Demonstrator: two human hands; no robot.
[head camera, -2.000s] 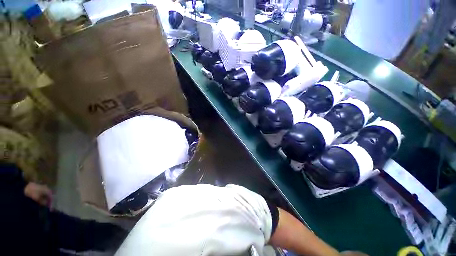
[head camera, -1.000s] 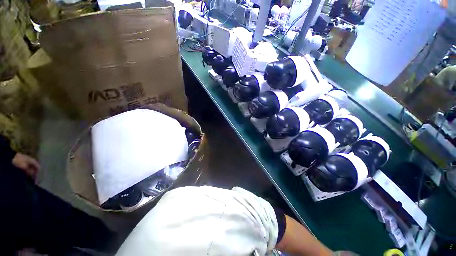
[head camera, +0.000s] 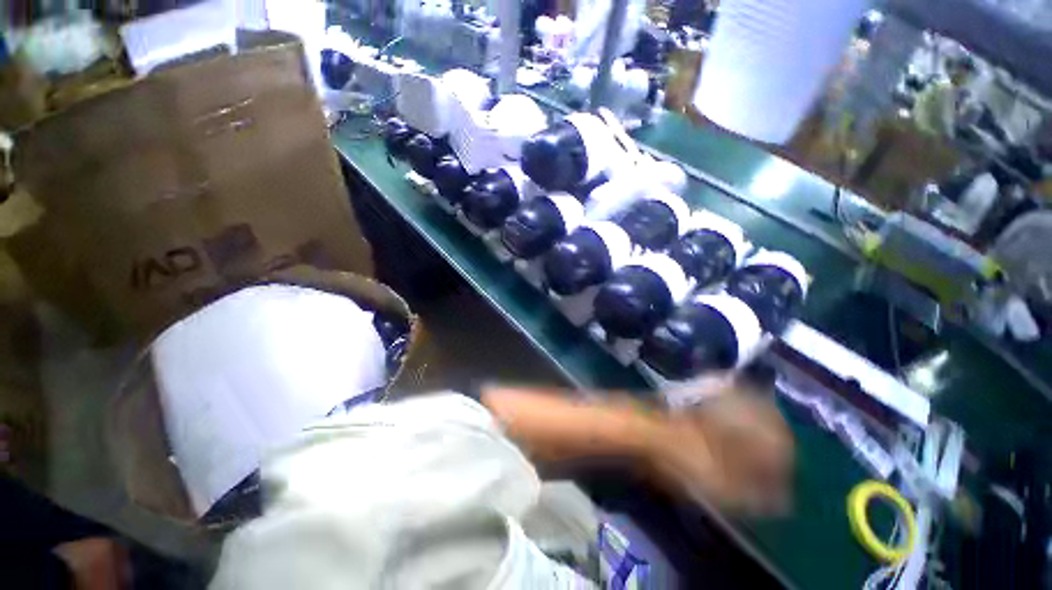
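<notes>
Several PTZ dome cameras (head camera: 692, 337), white housings with round black fronts, stand in rows on the green bench (head camera: 831, 507). My left hand (head camera: 744, 455) is blurred, at the end of my bare forearm, over the bench edge just below the nearest camera. Its fingers cannot be made out, nor whether it holds anything. My right hand is out of the picture. A yellow tape roll (head camera: 881, 521) lies on the bench to the right of my left hand.
An open brown carton (head camera: 185, 173) with a white sheet (head camera: 271, 375) inside stands left of the bench. A person's hand (head camera: 98, 562) shows at the lower left. A long white box (head camera: 854, 375) lies beyond the cameras. A paper sheet (head camera: 773, 63) hangs above.
My left hand has come up from the bottom edge into view, with the forearm now nearly level. The view has shifted: cameras and carton appear further left, and the whole tape roll shows.
</notes>
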